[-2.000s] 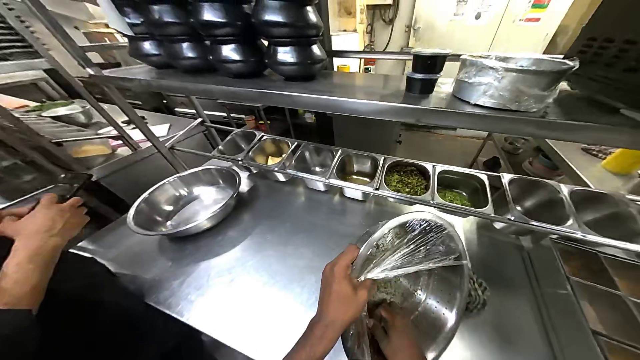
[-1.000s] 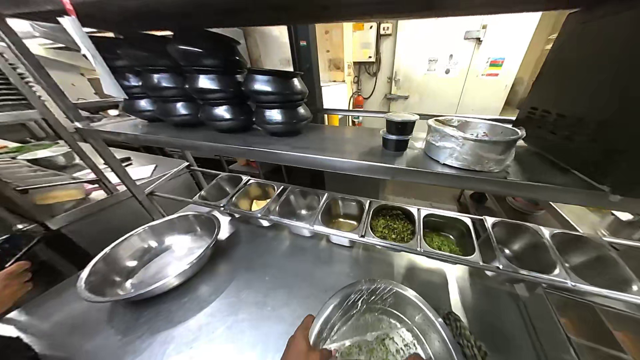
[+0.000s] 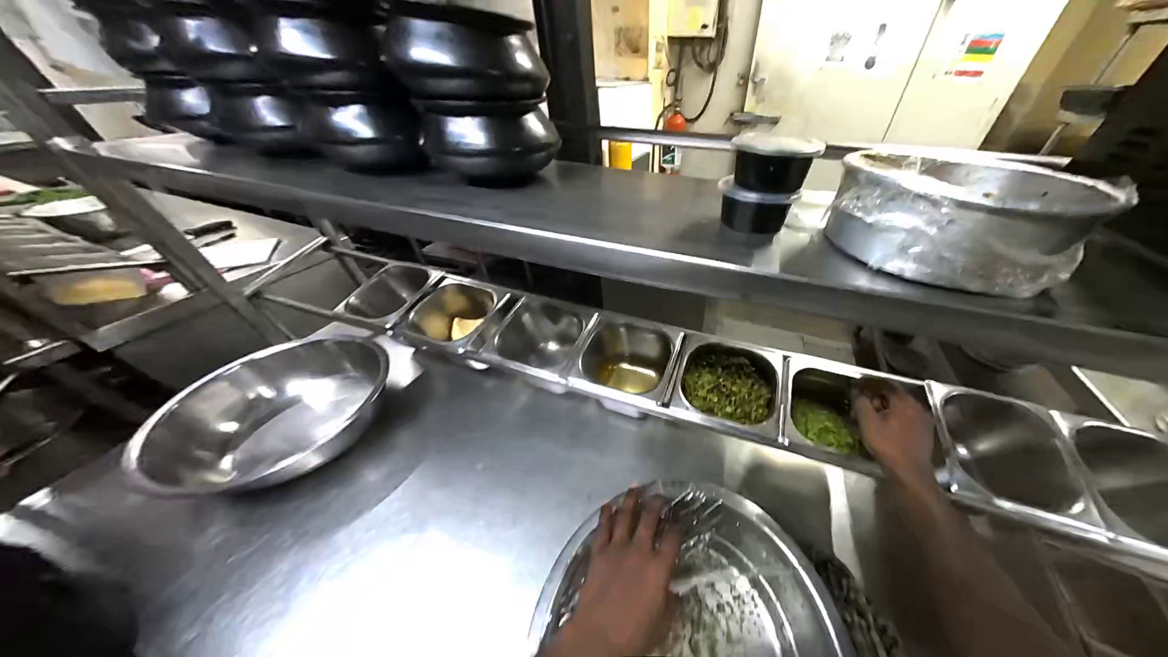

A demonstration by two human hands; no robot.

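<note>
My left hand (image 3: 630, 566) lies with spread fingers on the plastic film over a round steel bowl (image 3: 803, 570) at the bottom. Chopped green bits show under the film. My right hand (image 3: 894, 424) reaches to the right side of a steel pan of bright green chopped herbs (image 3: 826, 424); its fingertips are partly hidden, and whether they hold anything cannot be told. Just left of that pan is one with darker green chopped leaves (image 3: 728, 385). A dark patterned cloth or similar item (image 3: 853, 607) lies at the bowl's right side.
A wide steel bowl (image 3: 265, 415) stands at the left of the steel counter (image 3: 438, 547). The shelf (image 3: 639, 219) above holds stacked black pots (image 3: 488, 137), lidded black tubs (image 3: 766, 187) and a film-wrapped metal pan (image 3: 958, 228). Further steel pans (image 3: 1008, 452) line the counter's back.
My right hand has moved from the film-covered bowl to the herb pan. My left hand now lies flat on the film. The other person's hand at the left has gone from view.
</note>
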